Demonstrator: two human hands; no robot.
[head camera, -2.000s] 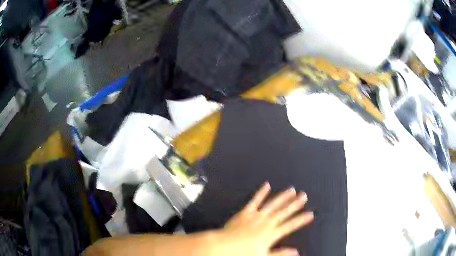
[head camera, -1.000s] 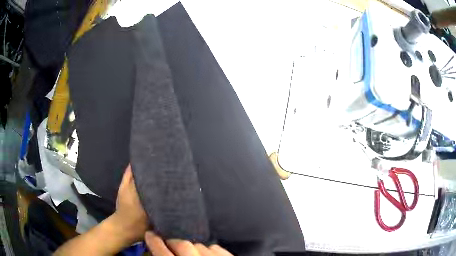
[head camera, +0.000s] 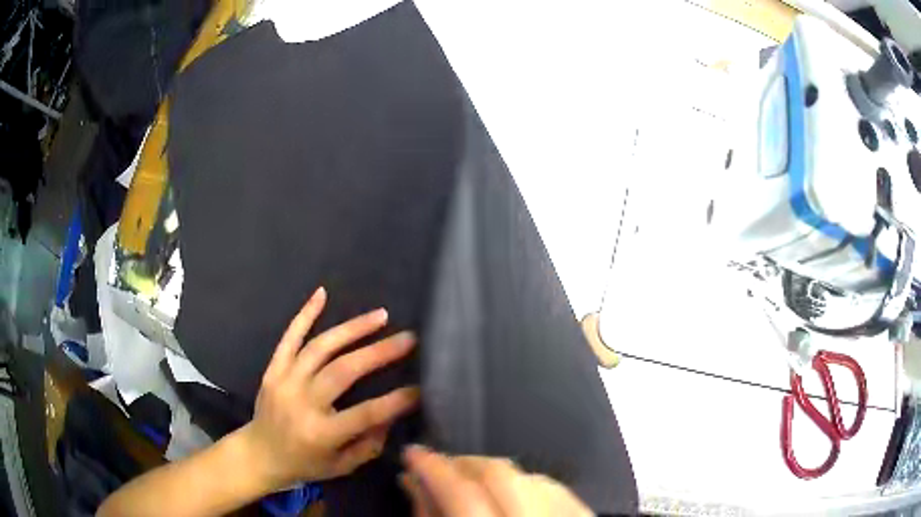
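Note:
A large dark garment panel (head camera: 293, 182) lies on the left side of the white table, its curved cut-out at the top. A narrow dark piece (head camera: 456, 333), blurred, lies or stands lengthwise over its right part. My left hand (head camera: 323, 409) is flat on the panel with fingers apart. My right hand (head camera: 490, 489), cut off by the bottom edge, has curled fingers at the lower end of the narrow piece and appears to grip it; its fingertips are partly hidden.
The sewing machine head (head camera: 808, 192) is at the right, with red-handled snips (head camera: 823, 414) below it. A brown tab (head camera: 600, 341) sits at the bed plate's corner. White cloth pieces (head camera: 126, 338) and a worn yellow-brown table edge (head camera: 147, 192) are at the left.
The narrow piece has moved right across the panel from its middle. My left hand has let go of it and spread on the panel. My right hand has moved right.

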